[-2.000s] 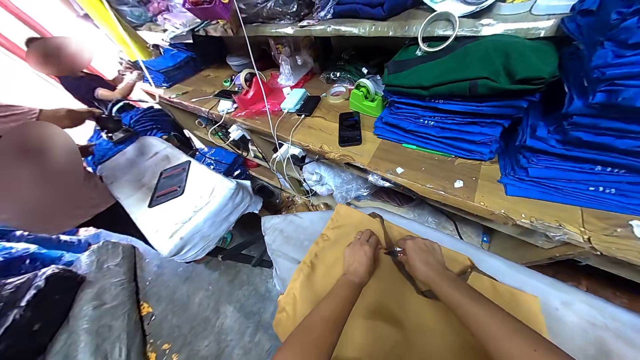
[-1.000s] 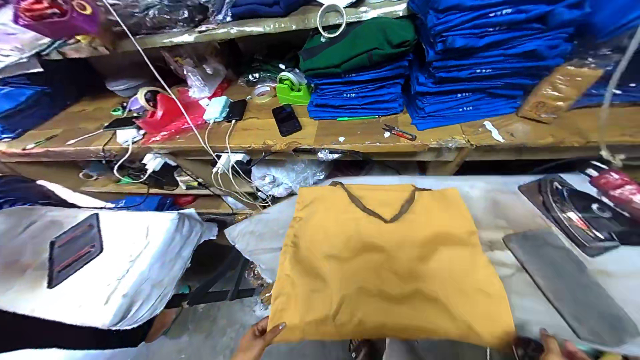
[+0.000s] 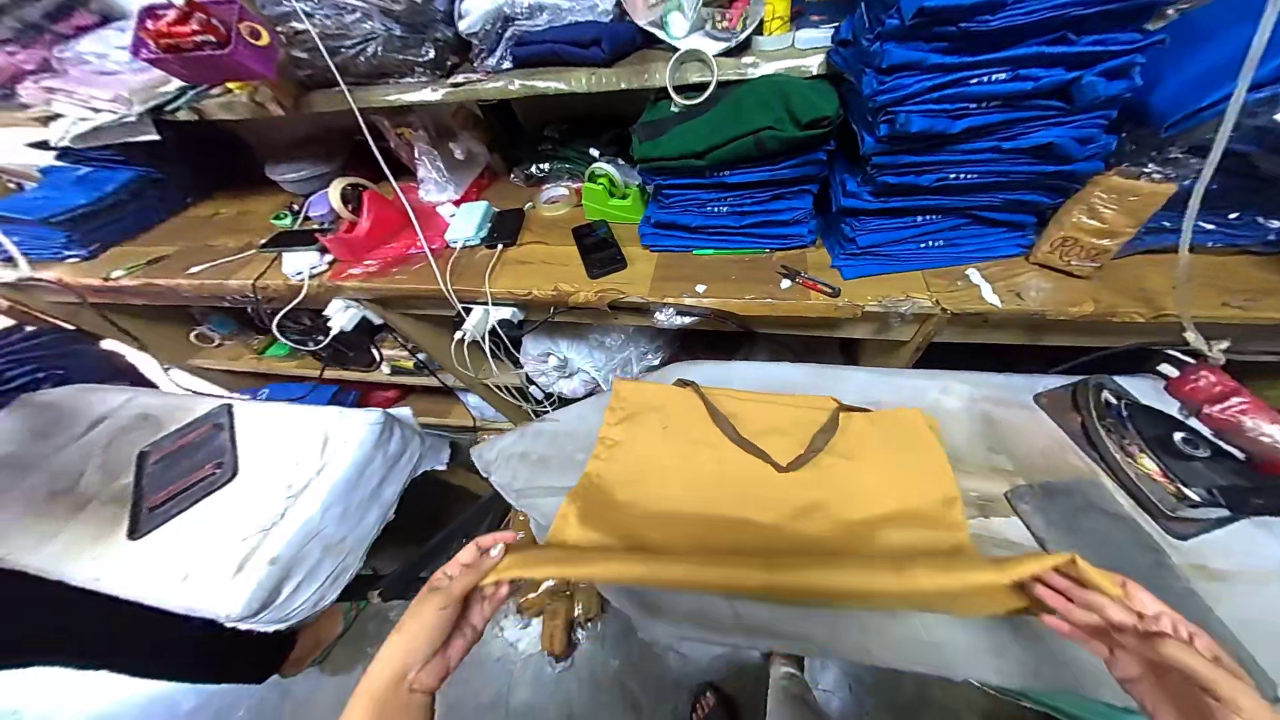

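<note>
A mustard-yellow cloth bag lies on the pale cloth-covered ironing board, its near edge lifted and folded over in a long roll. My left hand pinches the left end of that fold between thumb and fingers. At the right end, my right hand grips the fold. A dark brown strap hangs in a V over the bag's far part. To the right, an electric iron rests on a dark pad, near a flat grey pad.
Thread snips, a phone and a green tape dispenser are on the wooden shelf. Stacks of folded blue cloth stand behind. Another padded board with a dark pad is at left. A cord hangs at right.
The snips were in my right hand two seconds ago; now they lie on the shelf. Both hands have moved to the bag's near corners, and its near edge is now raised and folded. The view has swung right.
</note>
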